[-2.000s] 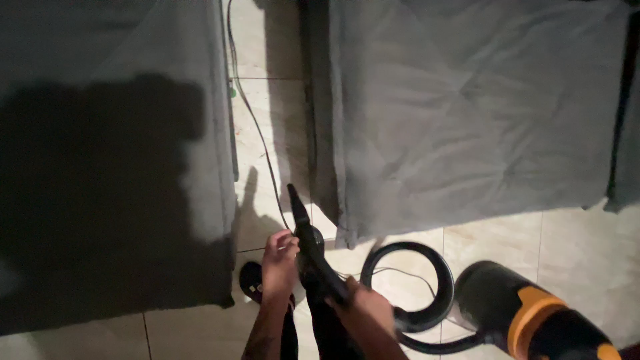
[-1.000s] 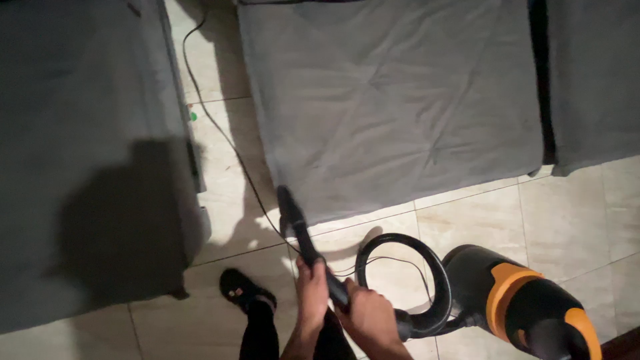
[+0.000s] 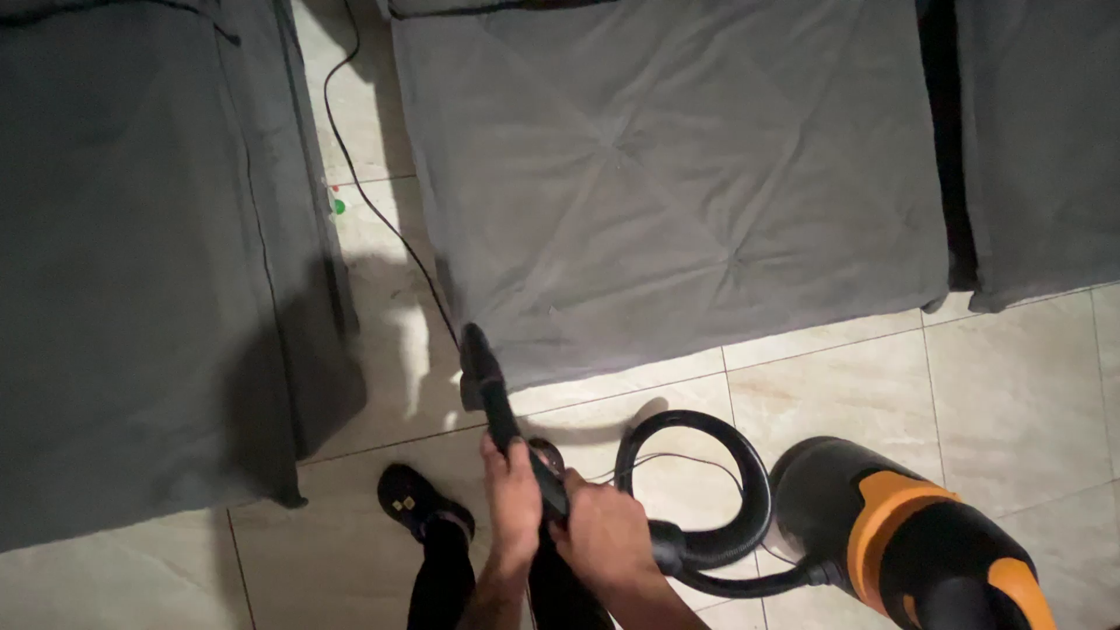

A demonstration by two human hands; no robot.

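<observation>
My left hand [image 3: 513, 494] is closed around the black tube of a vacuum cleaner wand [image 3: 500, 420]. Behind it, nearer my body, my right hand [image 3: 608, 529] grips the wand's handle. The wand's narrow nozzle [image 3: 477, 350] lies over the near left corner of a grey tufted fabric cushion [image 3: 682, 192]; whether it touches the fabric I cannot tell. From the handle a ribbed black hose [image 3: 744, 464] loops round to the black and orange vacuum cleaner [image 3: 901, 525] on the floor at the lower right.
Another grey upholstered piece [image 3: 131, 262] fills the left side, and a further one [image 3: 1041, 149] stands at the right. A thin black cable [image 3: 372, 206] runs along the floor tiles between the left and middle pieces. My shoe [image 3: 416, 503] is on the tiles below.
Two seconds ago the nozzle was over the floor gap beside the middle cushion; now it is over the cushion's corner. My left hand, earlier at the wand with raised fingers, is wrapped around it.
</observation>
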